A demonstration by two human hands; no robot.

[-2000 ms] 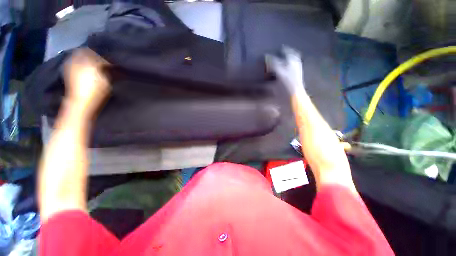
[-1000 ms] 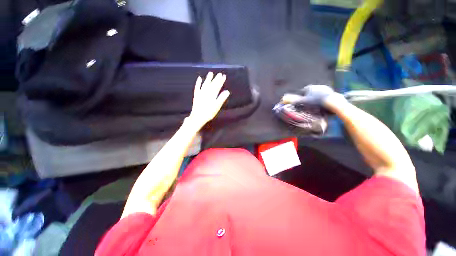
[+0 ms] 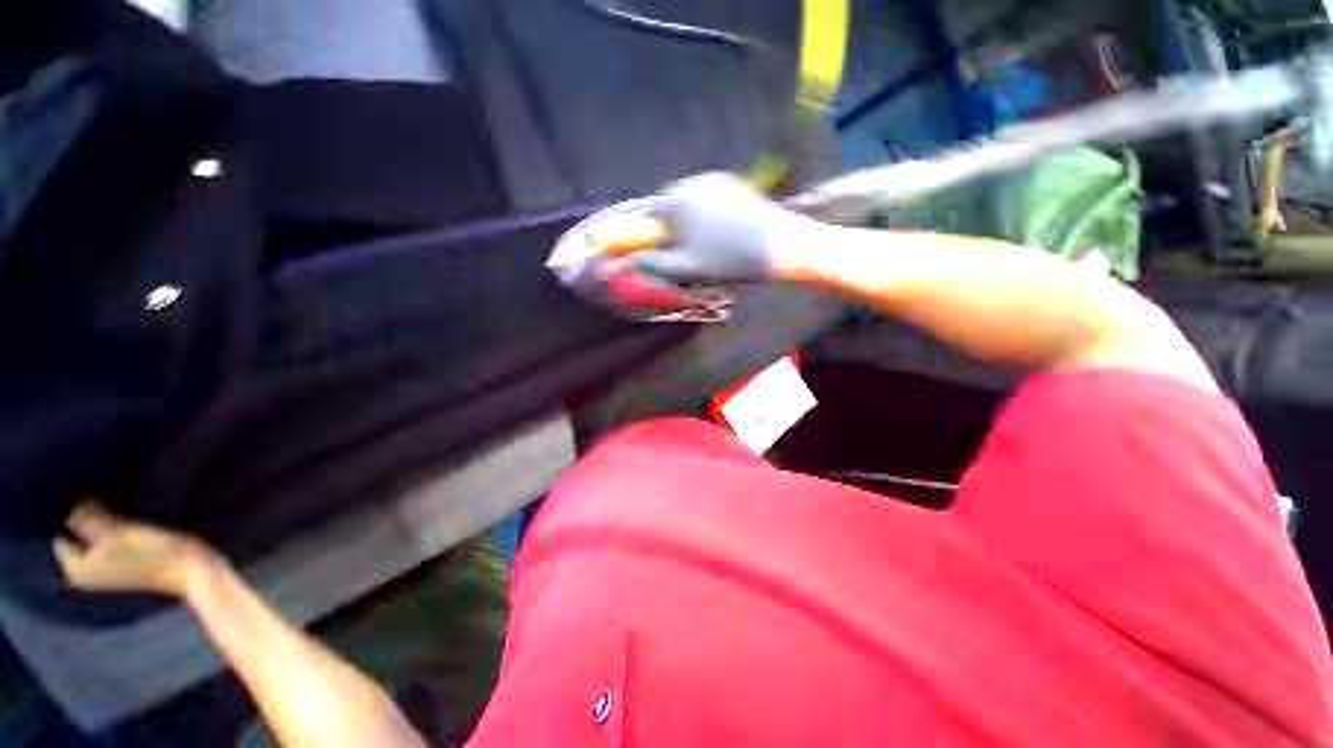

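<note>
A dark jacket [image 3: 88, 249] with pale shiny buttons lies at the left. Its sleeve [image 3: 424, 307] stretches to the right over the padded board. My right hand [image 3: 712, 231], in a grey glove, holds the steam iron [image 3: 607, 271] by its handle. The iron is at the right end of the sleeve; its underside is hidden, so contact is unclear. My left hand [image 3: 129, 555] is bare, blurred and low at the left, on the dark cloth near the table edge. Its fingers are bent; whether they pinch cloth is unclear.
The whitish steam hose [image 3: 1023, 143] runs from the iron to the upper right. A yellow hose [image 3: 823, 51] hangs at the top. A red box with a white label [image 3: 768, 403] is at the near edge. A green bundle [image 3: 1082, 212] lies at the right.
The view has turned. My left hand has moved from the sleeve's right end to the lower left of the jacket. My right hand has brought the iron left onto or over the sleeve end.
</note>
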